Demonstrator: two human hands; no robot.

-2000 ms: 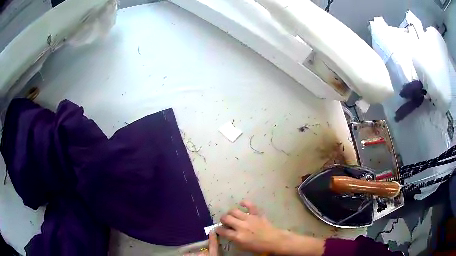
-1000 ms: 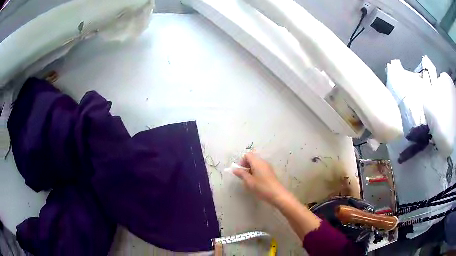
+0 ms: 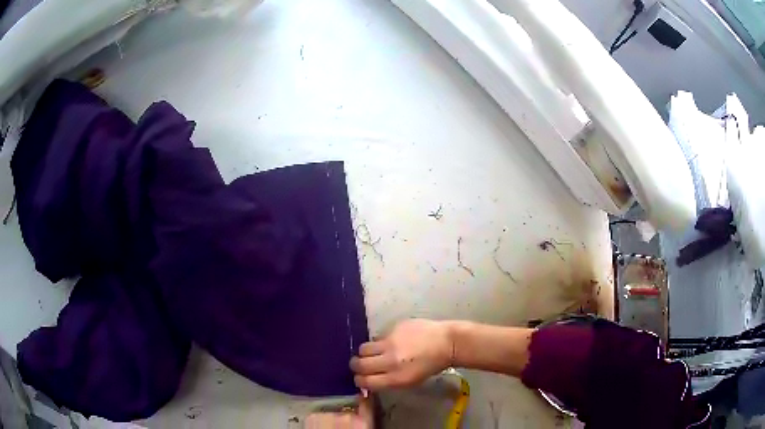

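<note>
The dark purple garment [image 3: 252,285] lies heaped at the left, with its straight edge, marked by a pale dashed line, running down the middle. My right hand [image 3: 403,354] is at the lower corner of this edge, fingertips bent together on the cloth; whether they pinch something is hidden. My left hand [image 3: 340,417] is cut off by the bottom rim, one finger pointing up at the same corner; its grip is not visible. A yellow tape measure [image 3: 459,402] curls down just right of my hands. The white scrap is not visible.
The iron [image 3: 570,320] is mostly hidden behind my right sleeve. The iron rest [image 3: 642,293] is at the right. A padded white arm [image 3: 612,117] crosses the upper right, another [image 3: 50,50] the upper left. Threads [image 3: 464,258] lie on the scorched white table [image 3: 403,142].
My right hand first picked up the white scrap, then moved down and left to the garment's corner. The scrap is gone from its old spot. The view has shifted; the garment lies much the same.
</note>
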